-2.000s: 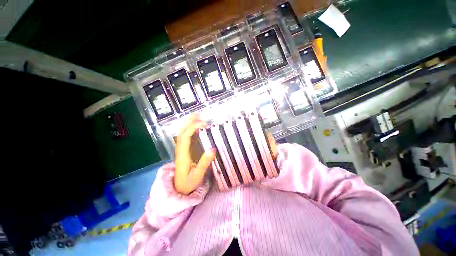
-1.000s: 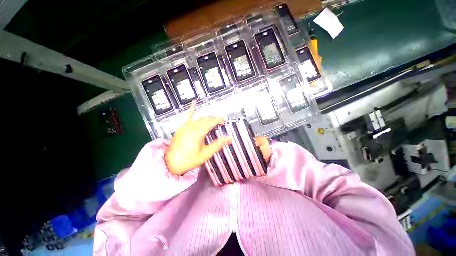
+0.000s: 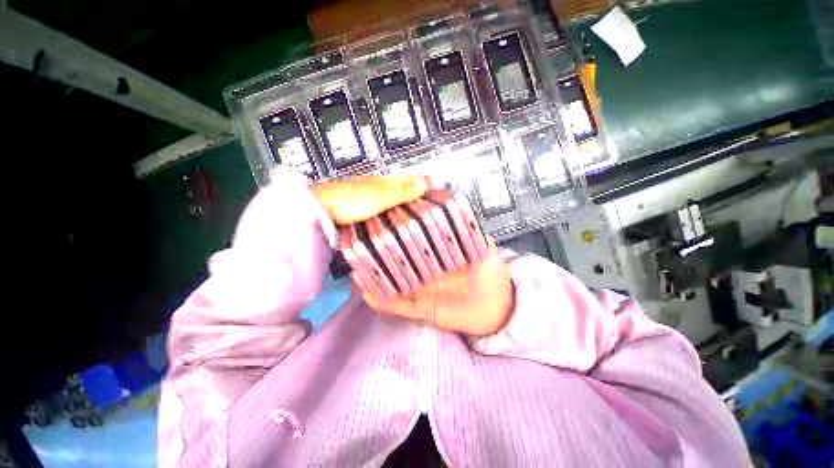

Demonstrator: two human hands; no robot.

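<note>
My right hand (image 3: 457, 306) holds a handful of phone units (image 3: 416, 245) from below, side by side, seen as pink and dark stripes. My left hand (image 3: 370, 196) lies over the upper left side of the handful with its fingers along the top; part of it is hidden by the sleeve. The clear blister tray (image 3: 240, 114) lies just beyond my hands, with several black-faced phone units (image 3: 393, 108) in its far row and a few in its near row. Strong glare hides part of the near row.
A white paper slip (image 3: 619, 35) lies on the green bench (image 3: 722, 69). A yellow-orange tool (image 3: 590, 82) lies partly behind the tray's right end. A brown board (image 3: 352, 16) is behind the tray. Grey-white machinery (image 3: 640, 247) stands at right, a pale rail (image 3: 119, 87) at left.
The handful has tilted in my hands. My right hand now shows in front, below the units. My left hand has turned and lies across their top, and its sleeve has moved up towards the tray.
</note>
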